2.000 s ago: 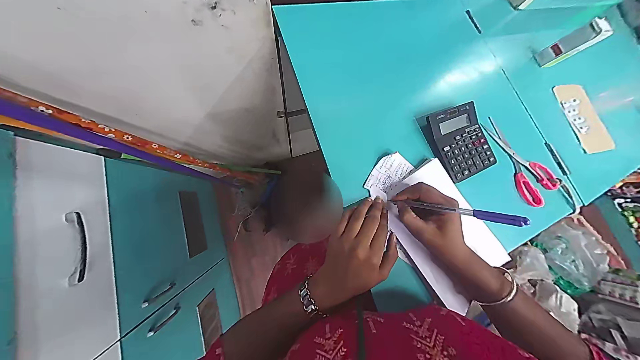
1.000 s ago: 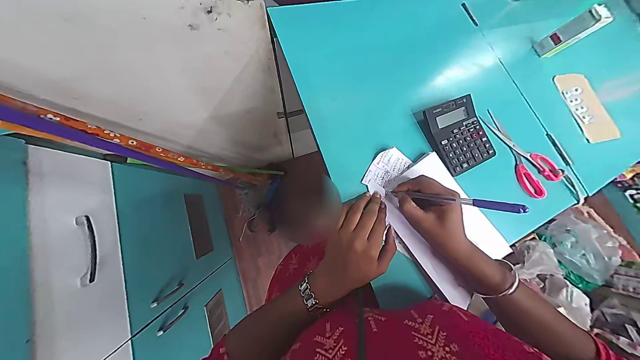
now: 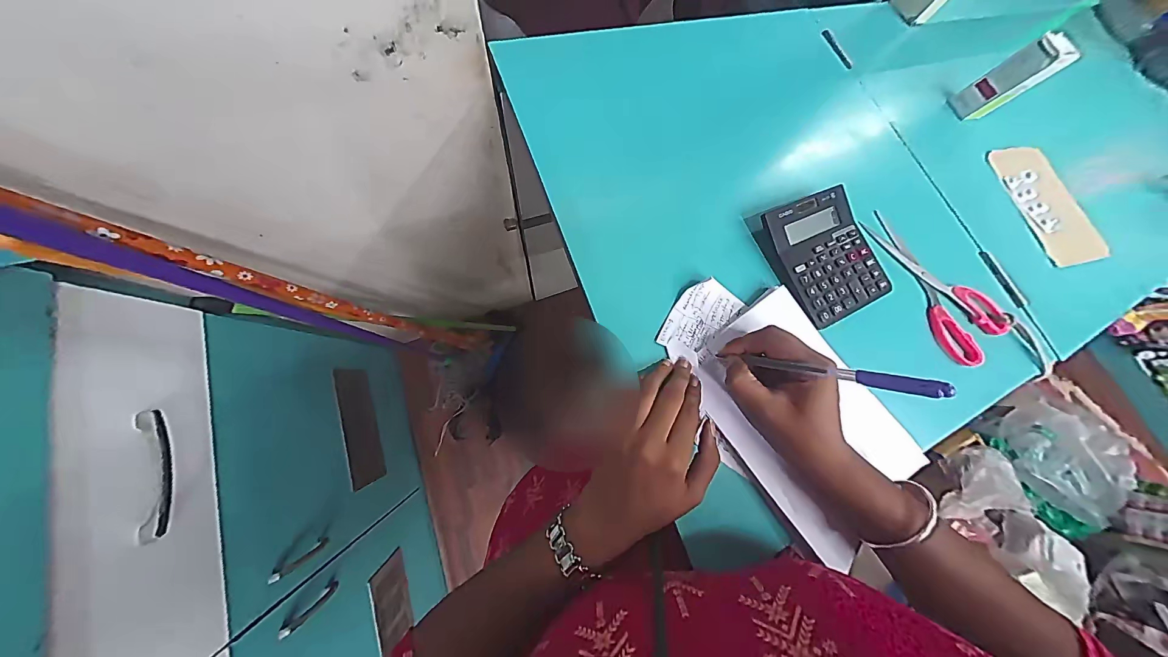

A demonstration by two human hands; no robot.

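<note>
My right hand [image 3: 789, 392] holds a ballpoint pen with a violet cap on its rear end [image 3: 903, 382], its tip at the edge of a small paper slip [image 3: 698, 315] that bears handwriting. Beneath that hand lies a stack of white paper [image 3: 876, 415]. My left hand [image 3: 666, 447] rests flat, its fingertips pressing on the lower part of the slip; what lies under the palm is hidden. Just beyond the stack sits a black Casio calculator [image 3: 826, 255]. To its right are scissors with red handles [image 3: 954, 315], their blades a little apart.
The turquoise tabletop [image 3: 639, 137] also carries a stapler-like grey object [image 3: 1015, 78] and a beige card with small white pieces [image 3: 1049, 205]. Plastic bags [image 3: 1063, 456] crowd beyond its right edge. Cabinets with handles [image 3: 301, 429] stand at left. A blurred round shape [image 3: 566, 392] is beside my left hand.
</note>
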